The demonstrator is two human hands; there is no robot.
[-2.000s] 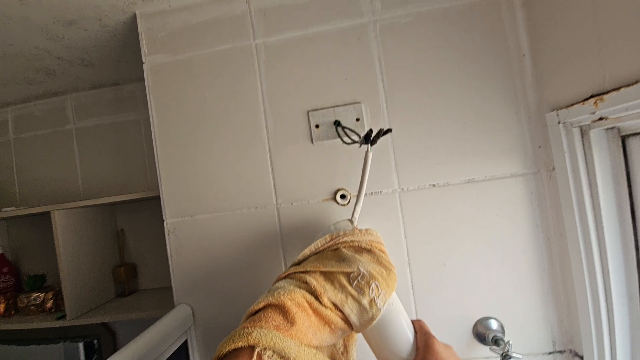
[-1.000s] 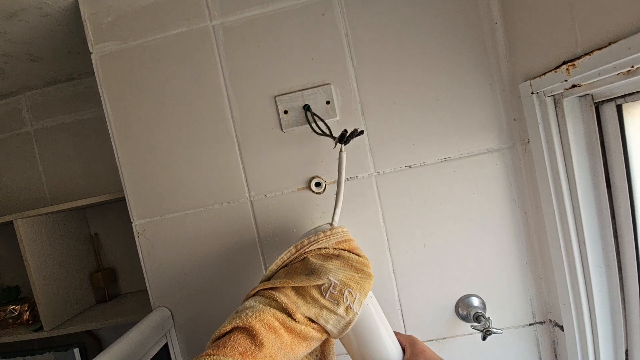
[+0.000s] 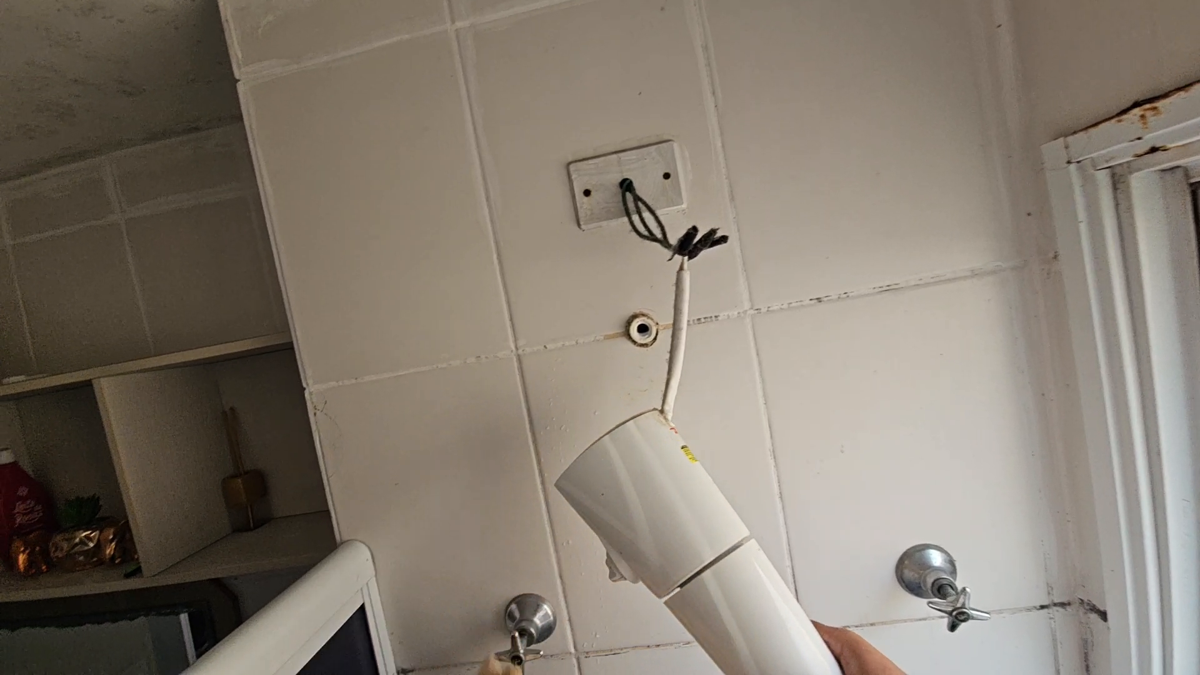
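Note:
My right hand (image 3: 851,649) grips the lower part of a white plastic cylindrical fixture (image 3: 661,506) at the bottom centre; only part of the hand shows. The fixture leans up and to the left. From its top edge a white cable (image 3: 677,337) rises to several joints wrapped in black tape (image 3: 699,244). Dark wires (image 3: 642,214) link these joints to a white rectangular cover plate (image 3: 600,192) on the tiled wall. Left of the cable is a round pipe outlet (image 3: 642,329) in the wall. My left hand is out of view; a bit of yellowish cloth (image 3: 500,666) shows at the bottom edge.
Two chrome valves with cross handles stick out of the wall, one at lower left (image 3: 530,619) and one at lower right (image 3: 926,570). A white frame edge (image 3: 291,614) and shelves with ornaments (image 3: 216,553) stand at left. A white window frame (image 3: 1116,375) with rust is at right.
The yellow towel and the arm with it have dropped away from the fixture's top, which is now uncovered. The fixture is still held from below at right.

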